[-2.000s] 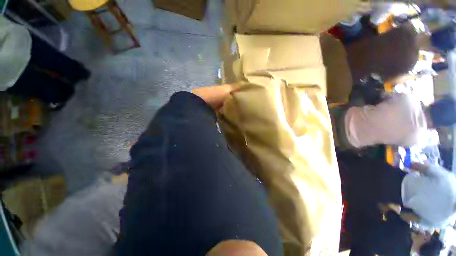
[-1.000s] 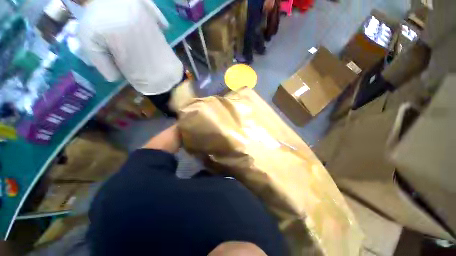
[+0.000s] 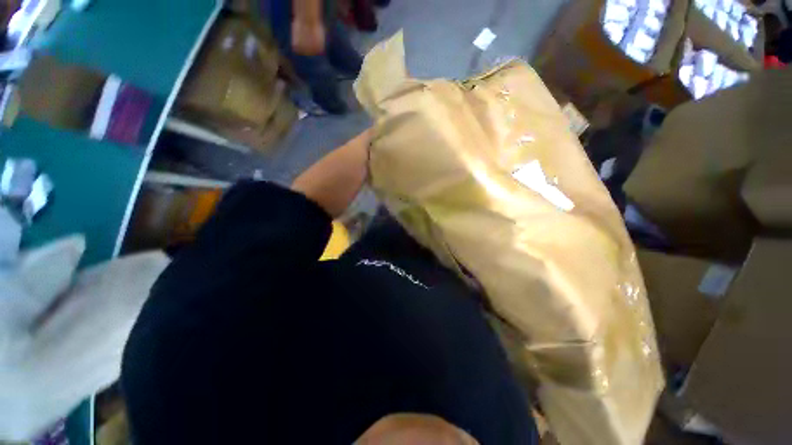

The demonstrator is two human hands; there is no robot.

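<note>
A long, crinkled kraft-paper bundle (image 3: 521, 226) with shiny tape patches lies slantwise against the front of my dark shirt, from upper middle to lower right. My left forearm reaches up to its left edge, and my left hand (image 3: 358, 165) goes behind the paper and holds it; the fingers are hidden. A paper flap sticks up at the bundle's top end. My right hand cannot be made out; the bundle covers that side.
A green worktable (image 3: 78, 165) runs along the left, with a white-clothed person (image 3: 78, 322) beside it. Another person's legs (image 3: 317, 65) are ahead. Brown cartons (image 3: 695, 165) crowd the right, and open cartons with white-topped contents (image 3: 638, 26) stand upper right. A yellow stool seat (image 3: 337, 241) shows by my arm.
The view has moved on past the white-clothed person, now at lower left. The open cartons are nearer, and the bundle's top end stands higher in view, still held.
</note>
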